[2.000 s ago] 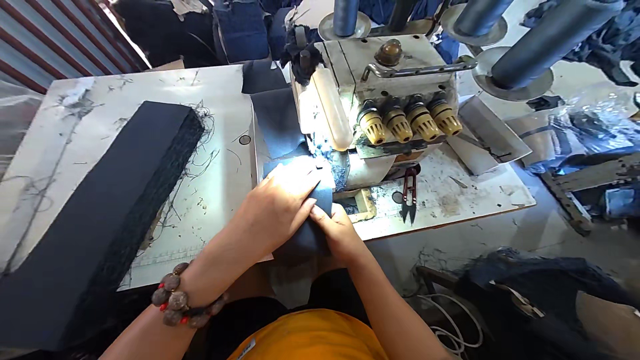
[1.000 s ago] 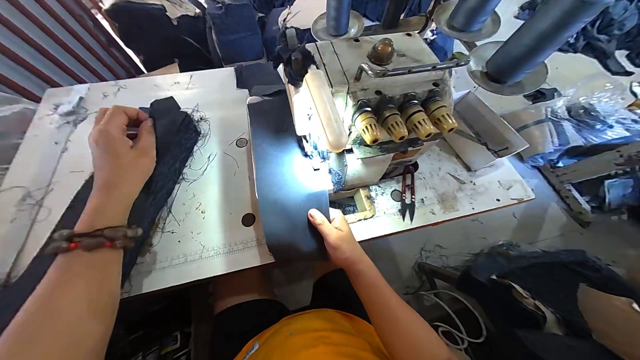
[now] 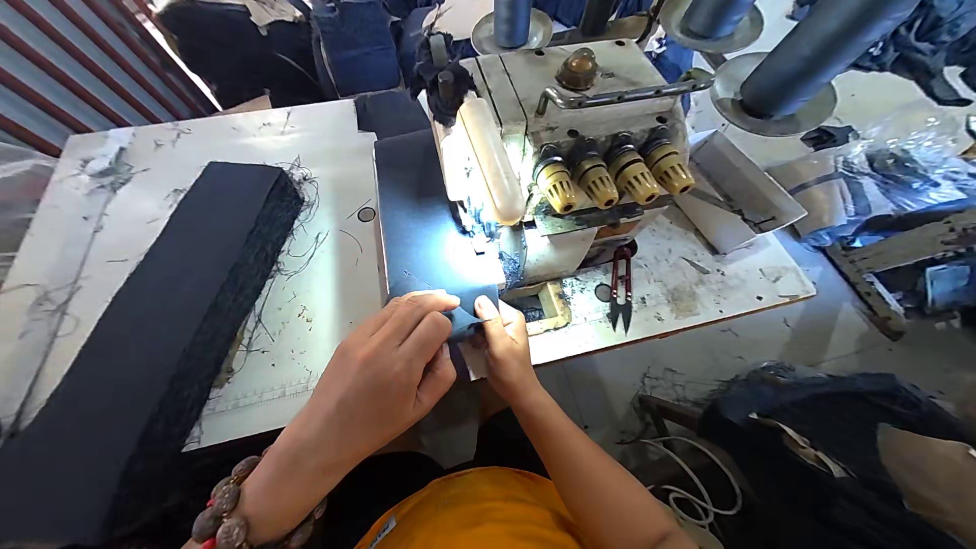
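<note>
A dark fabric panel lies at the left side of an overlock sewing machine, lit by its lamp. My left hand pinches the near edge of this panel, and my right hand grips the same edge just to the right, thumb on top. Between the fingertips of both hands the cloth is bent up a little. To the left, a thick stack of dark cut fabric pieces with frayed edges slants across the white table. The needle area is hidden by glare and the machine's cover.
Thread snips lie right of the machine's base. Behind them is an open white box. Thread cones stand on holders above. A dark cloth heap sits at the lower right, near a white cable. Loose threads litter the table.
My left hand has moved right, from the fabric stack one second ago to the panel's near edge. My right hand has stayed at the panel.
</note>
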